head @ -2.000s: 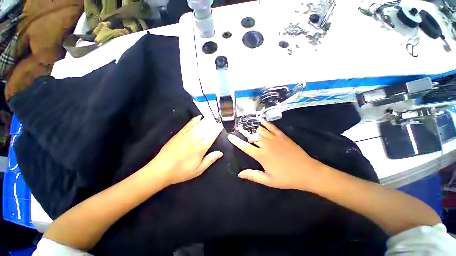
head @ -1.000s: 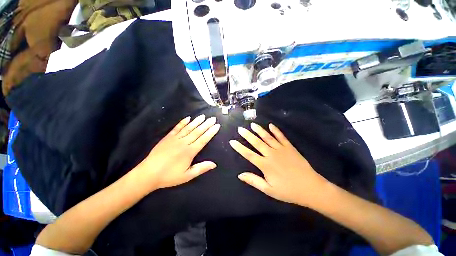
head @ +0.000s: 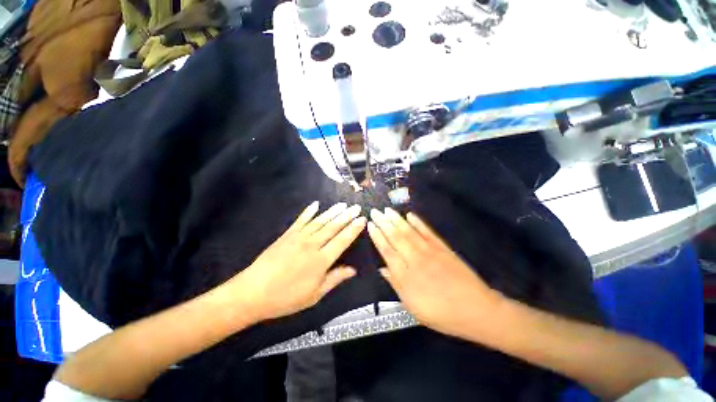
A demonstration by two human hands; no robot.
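Black cloth (head: 173, 180) is spread over the white table and lies under the needle area of the white sewing machine (head: 471, 63) with a blue stripe. My left hand (head: 302, 263) lies flat on the cloth, palm down, just in front of the presser foot area (head: 361, 185). My right hand (head: 428, 271) lies flat on the cloth beside it, fingertips close to those of my left hand. Both hands have straight fingers and grip nothing. The needle tip and the seam cannot be made out.
A ruler strip (head: 345, 330) runs along the table's front edge. A dark phone-like rectangle (head: 648, 191) lies right of the needle area. Blue plastic (head: 39, 275) is at the left end, and a blue crate (head: 655, 314) at lower right. Brown (head: 71, 55) and olive (head: 177, 35) garments lie at upper left.
The cloth's near edge has moved forward, uncovering the ruler strip. My hands have come closer together. The camera view has shifted, so the machine sits differently in the picture.
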